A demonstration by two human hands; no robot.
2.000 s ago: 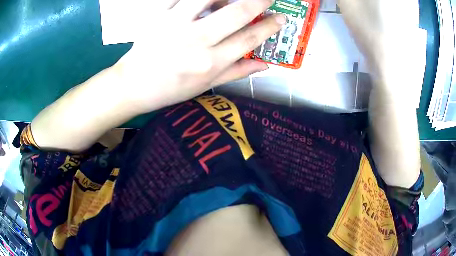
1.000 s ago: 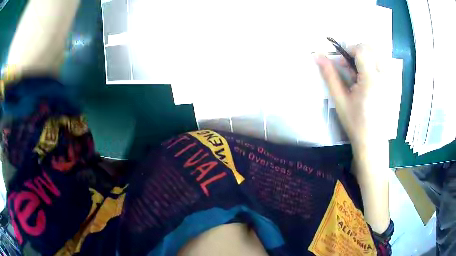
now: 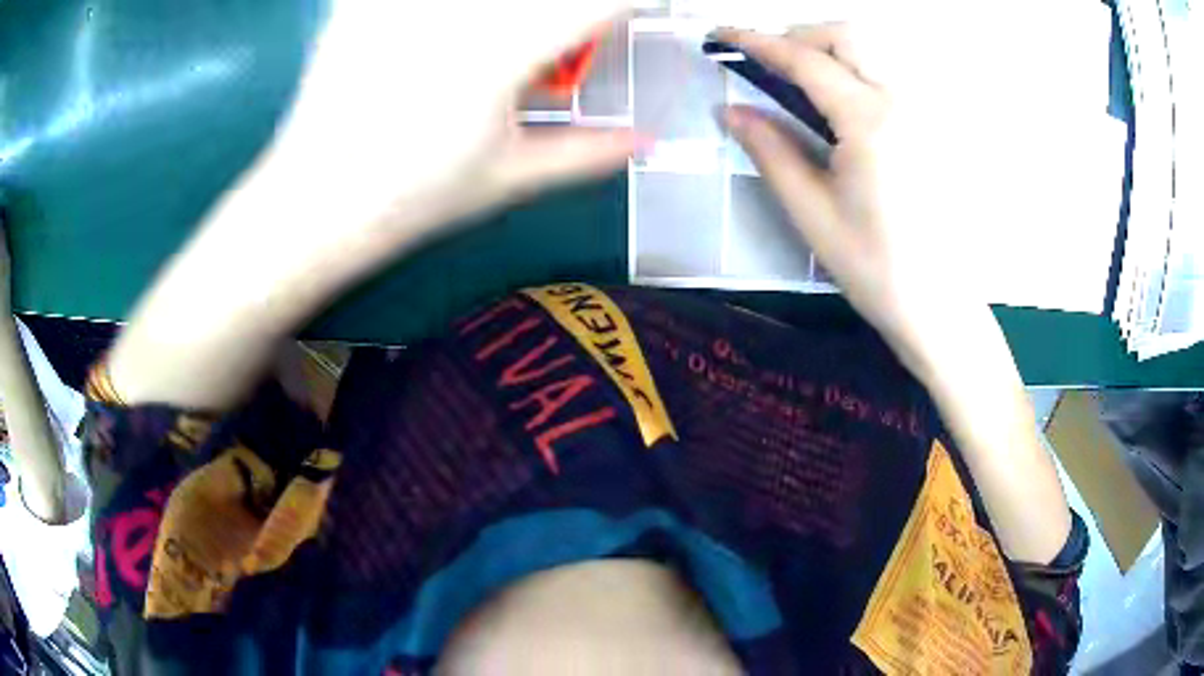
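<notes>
My left hand (image 3: 456, 99) is blurred and overexposed, with its palm side down. A small part of an orange-red housing (image 3: 570, 66) shows between its thumb and fingers; the rest is hidden, and no board shows. My right hand (image 3: 845, 159) holds a slim dark tool (image 3: 779, 90) between thumb and fingers, its tip pointing up-left. Both hands are over a white sheet with grey rectangles (image 3: 680, 218) split by pale lines. The left thumb tip is at this sheet's left part.
More white sheets (image 3: 1010, 172), glared out, lie to the right. A stack of white layered sheets (image 3: 1169, 198) is at the far right. The dark green bench top (image 3: 159, 172) shows at left. Another person's arm (image 3: 33, 423) is at the left edge.
My left hand has come back over the sheets with the orange-red housing, which was out of view one second ago. My right hand has moved left with the tool. A gridded sheet's left edge now shows.
</notes>
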